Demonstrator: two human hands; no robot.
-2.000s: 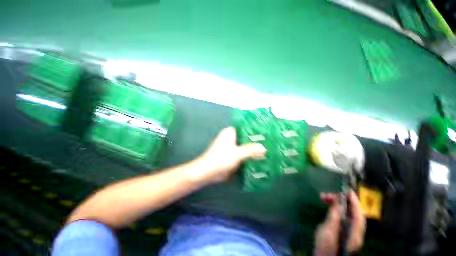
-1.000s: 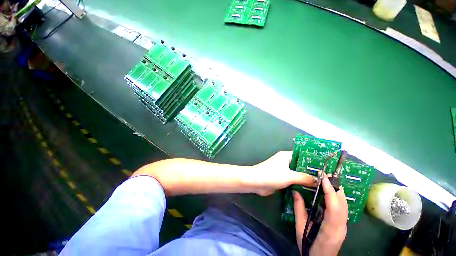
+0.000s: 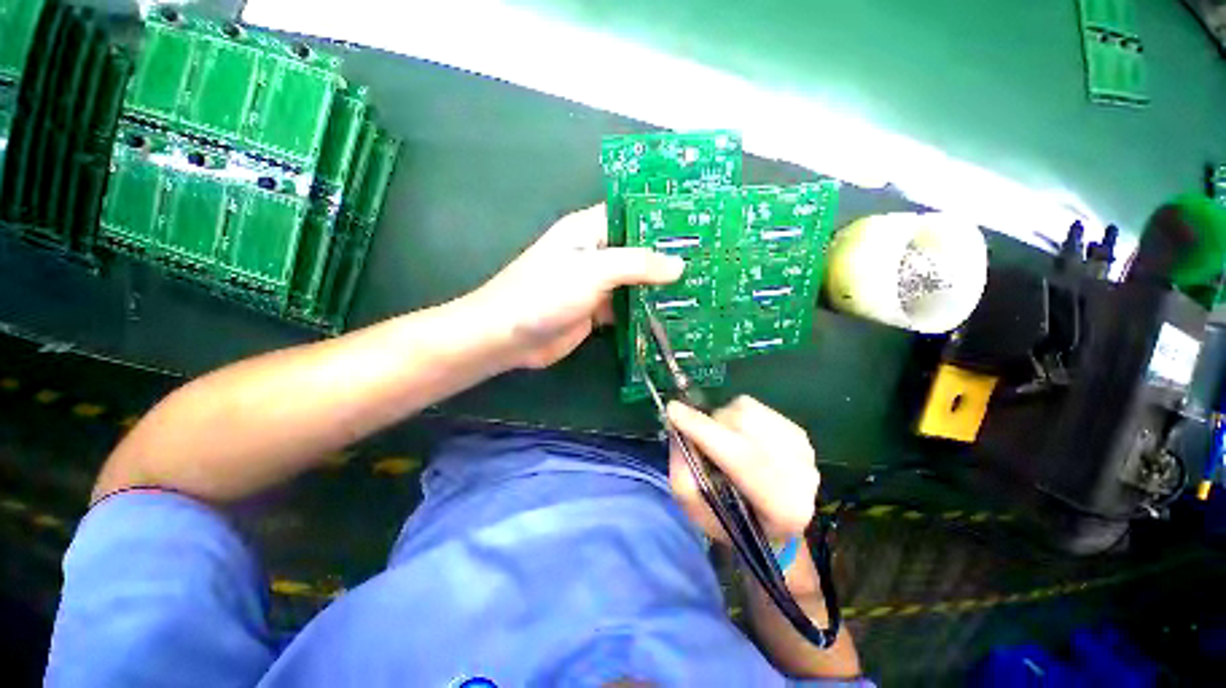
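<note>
My left hand (image 3: 571, 289) holds a green PCB panel (image 3: 737, 276) by its left edge, thumb on its face. The face shows several short white connector strips. A second green board (image 3: 672, 159) lies behind it, partly hidden. My right hand (image 3: 746, 470) holds dark tweezers (image 3: 699, 450) whose two tips are apart at the panel's lower left. I cannot tell if a part is between the tips. A round cream-yellow tub (image 3: 874, 272) with silvery contents stands right of the panel.
Stacked PCB panels (image 3: 222, 161) stand at left. Right of the tub are a yellow sponge tray (image 3: 956, 403), a black box (image 3: 1129, 403) and a green solder reel (image 3: 1183, 242). Another panel (image 3: 1115, 54) lies on the green strip at upper right.
The view has swung right, then left, then right again. My right hand with the tweezers has moved from near the tub to the panel, and now sits at its lower left.
</note>
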